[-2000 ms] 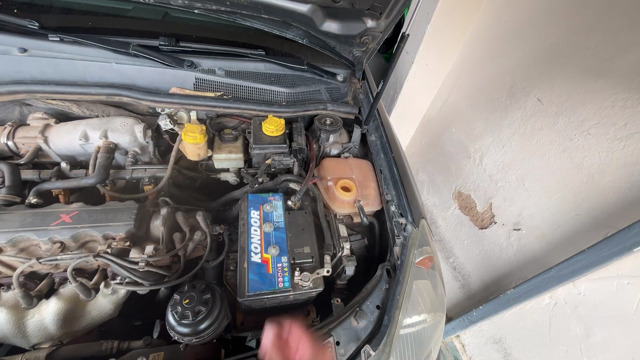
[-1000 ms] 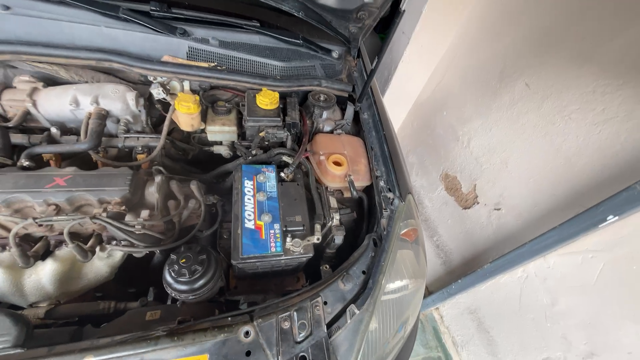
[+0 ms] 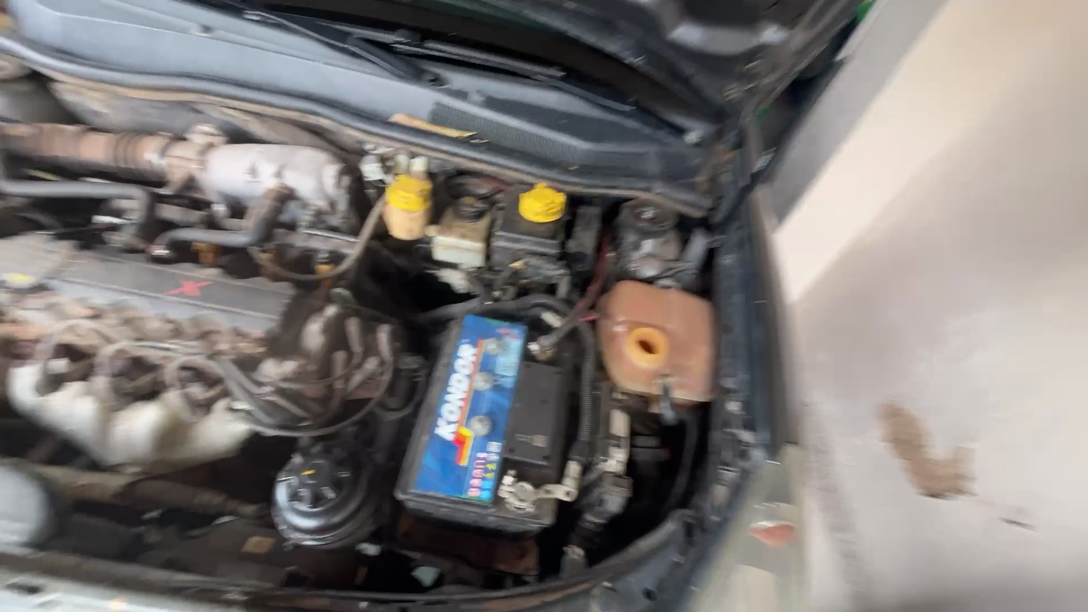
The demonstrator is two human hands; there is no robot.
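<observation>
Neither of my hands shows in the head view now. A Kondor car battery (image 3: pixel 480 425) with a blue label sits in the engine bay, and a cable clamp (image 3: pixel 520 493) is on its near terminal. Right of it is a pinkish-orange coolant expansion tank (image 3: pixel 657 340) with its filler neck (image 3: pixel 648 346) uncapped. Behind the battery are a reservoir with a yellow cap (image 3: pixel 542 203) and a second yellow-capped reservoir (image 3: pixel 409 206). A round black canister (image 3: pixel 316 497) stands left of the battery. The picture is blurred.
The engine cover (image 3: pixel 178 285) bears a red X mark, with spark plug cables (image 3: pixel 280 416) in front of it. Along the right side run the fender edge (image 3: pixel 748 340) and a pale wall (image 3: pixel 943 340) with a damaged patch. The raised hood (image 3: pixel 680 42) hangs over the back.
A blurred hand-like reddish shape at the bottom edge two seconds ago is gone from the later frames. The engine parts look unchanged, and the view has shifted.
</observation>
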